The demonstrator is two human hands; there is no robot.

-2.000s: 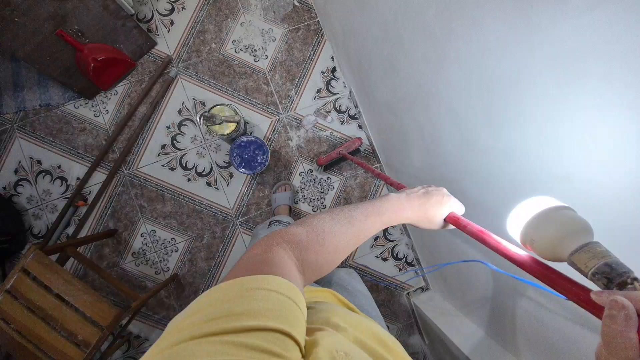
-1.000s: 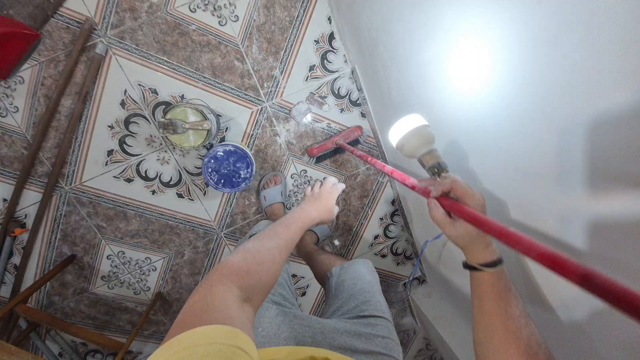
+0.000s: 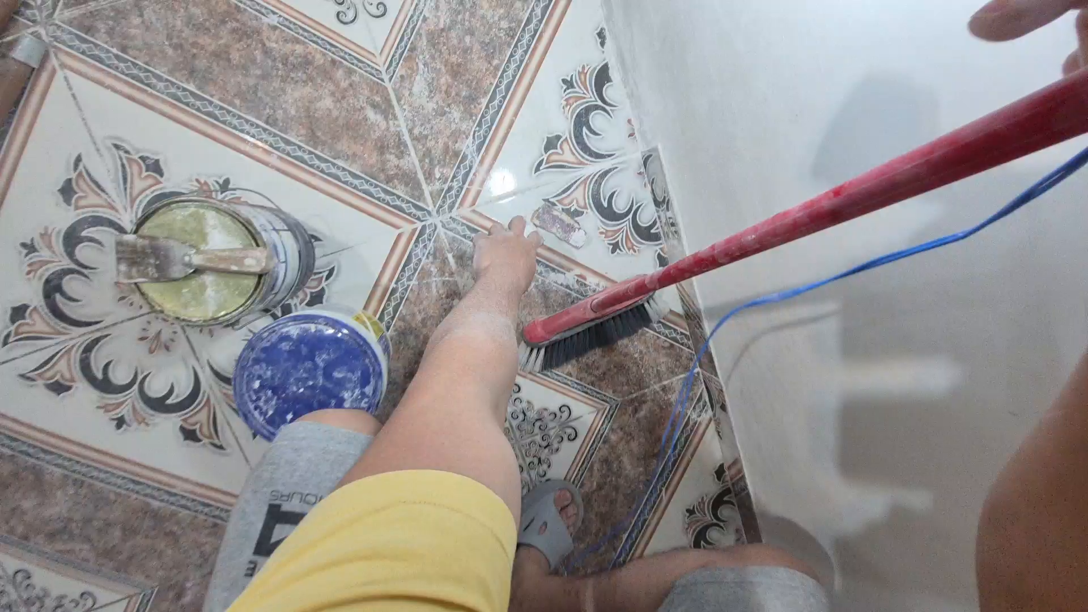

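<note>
My left hand (image 3: pixel 507 253) is low over the tiled floor, fingers apart and holding nothing, beside a small worn, dusty block (image 3: pixel 558 226). My right hand (image 3: pixel 1020 19) shows only in part at the top right corner; what it holds is out of view. Below its fingers a red broom handle (image 3: pixel 816 208) runs down to a red broom head (image 3: pixel 591 316) with dark bristles on the floor. A blue cord (image 3: pixel 850 270) hangs along the white wall.
An open metal can (image 3: pixel 289 255) holds pale yellow-green material, with a putty knife (image 3: pixel 191 259) across its top. Next to it stands a tub with a blue, white-smeared lid (image 3: pixel 308 370). My sandaled foot (image 3: pixel 551 520) is near the wall (image 3: pixel 790 408). A pole end (image 3: pixel 17 68) shows at the left edge.
My left hand held the broom handle two seconds ago, then let go and reached down towards the small block. The lit bulb, in my right hand one second ago, is out of view.
</note>
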